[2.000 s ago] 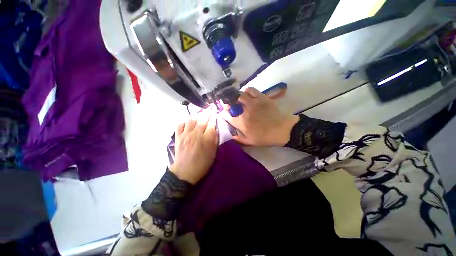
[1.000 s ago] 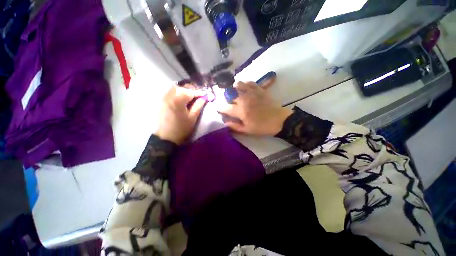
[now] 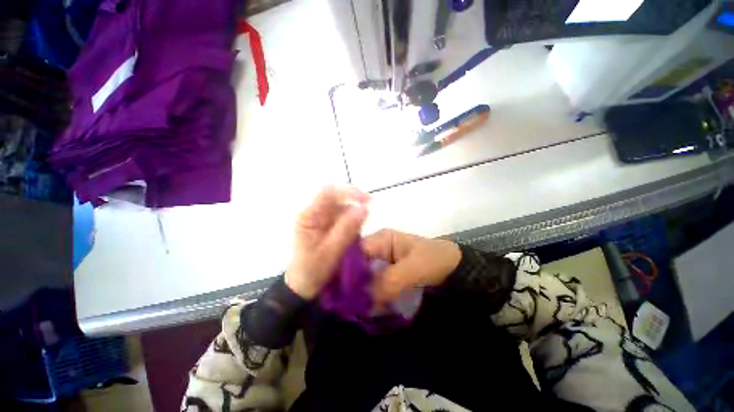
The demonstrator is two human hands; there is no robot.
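My left hand point(image 3: 326, 241) holds the bunched purple fabric piece point(image 3: 350, 286) at the table's front edge, fingers pinched at its top. My right hand point(image 3: 414, 261) is closed around the right side of the same piece, close beside my left hand. A pale white-lilac patch point(image 3: 408, 302) shows on the piece under my right hand. The hands are a little blurred. The presser foot and needle point(image 3: 393, 98) stand in the bright lamp glow, away from the cloth. The thread snips point(image 3: 455, 129), orange and blue, lie right of the needle.
A stack of cut purple pieces point(image 3: 173, 121) with a white label point(image 3: 113, 84) lies at left. A red strip point(image 3: 258, 64) lies between stack and machine. A black phone point(image 3: 656, 130) lies at right. A measuring scale point(image 3: 531, 225) runs along the front edge. Blue baskets show below.
Both hands have drawn the purple piece away from the needle towards my body and bunched it. The view has shifted, showing more of the front edge. The snips now lie uncovered.
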